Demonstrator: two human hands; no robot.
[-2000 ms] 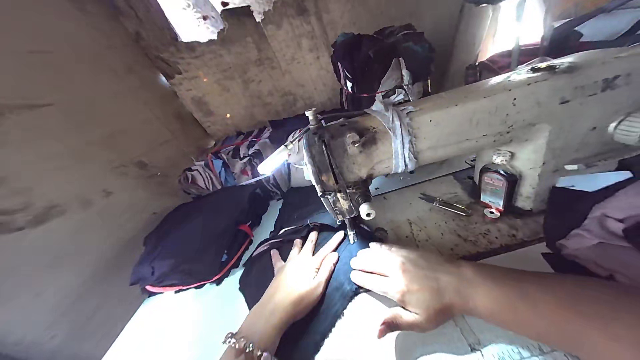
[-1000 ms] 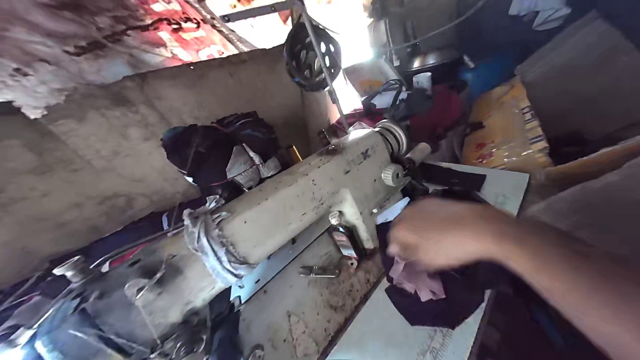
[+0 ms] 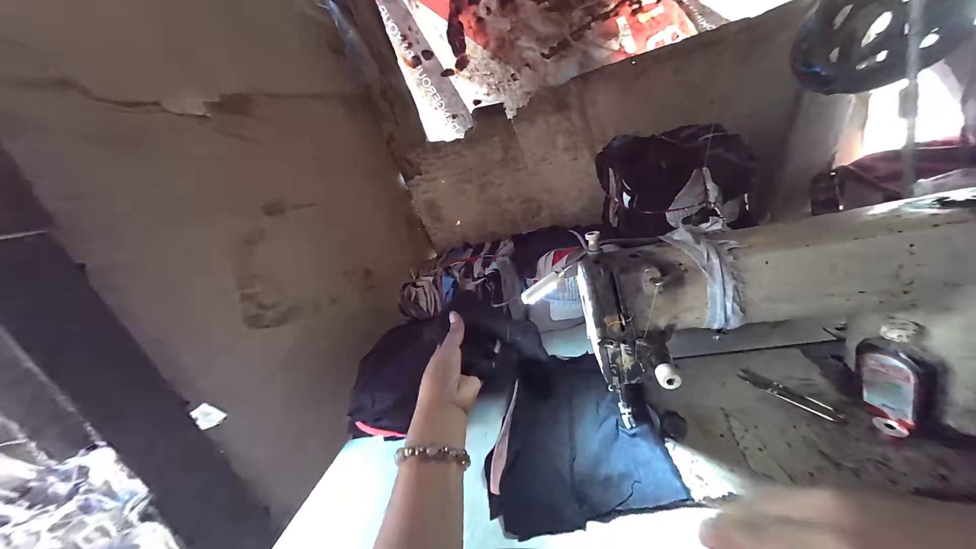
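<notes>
My left hand (image 3: 450, 377), with a beaded bracelet at the wrist, grips dark cloth (image 3: 484, 335) at the pile left of the sewing machine. A dark blue fabric piece (image 3: 587, 450) lies under the needle area (image 3: 625, 412) of the industrial sewing machine (image 3: 801, 259). At the lower right my right hand (image 3: 751, 518) is blurred and partly cut off, near the fabric's lower right edge; its fingers and anything in them are unclear. A lit lamp (image 3: 543, 286) shines beside the machine head.
Thread snips (image 3: 791, 395) and a dark bottle (image 3: 888, 377) stand or lie on the machine bed at right. Bundled garments (image 3: 675, 179) sit behind the arm, tied cloth strips (image 3: 465, 278) against the wall. A bare wall (image 3: 290, 229) rises at left.
The view has swung back left from the machine's wheel end. My right hand, over purplish cloth one second ago, is now by the dark blue fabric. My left hand has moved from that fabric to the pile.
</notes>
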